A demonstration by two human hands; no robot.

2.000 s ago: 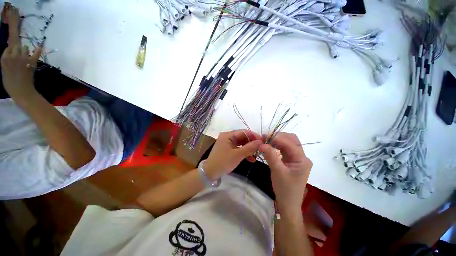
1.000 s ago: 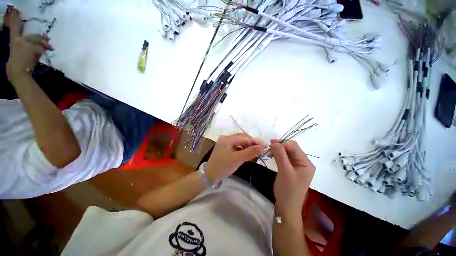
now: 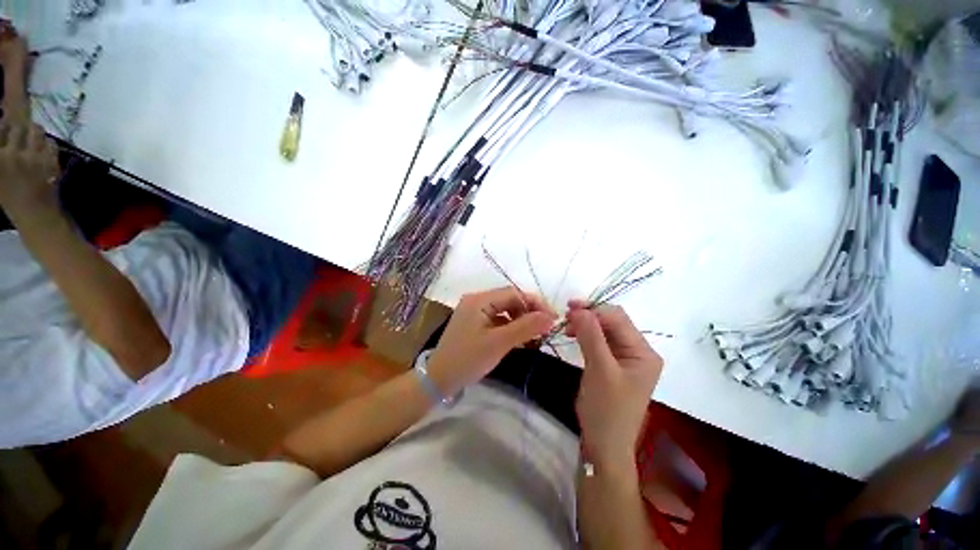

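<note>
Thin core wires (image 3: 623, 277) fan out above my fingertips, over the table's front edge. My left hand (image 3: 489, 335) pinches some of them between thumb and fingers. My right hand (image 3: 610, 349) is close beside it, thumb and forefinger closed on the wires, with more strands fanning up and to the right. The fingertips of both hands nearly touch. A tiny white plug housing (image 3: 589, 469) hangs by my right wrist. The point where the wires join a cable is hidden by my hands.
The centre cable bundle (image 3: 473, 161) hangs its wire ends over the edge at left. The right cable bundle (image 3: 860, 258) lies beside a black phone (image 3: 935, 210). A utility knife (image 3: 291, 129) lies at left. Another person's arm (image 3: 86, 279) is at far left, another at lower right.
Both hands stay close together at the wires. Wires that stood upright two seconds ago now lean to the right by my right hand. The whole view has shifted slightly.
</note>
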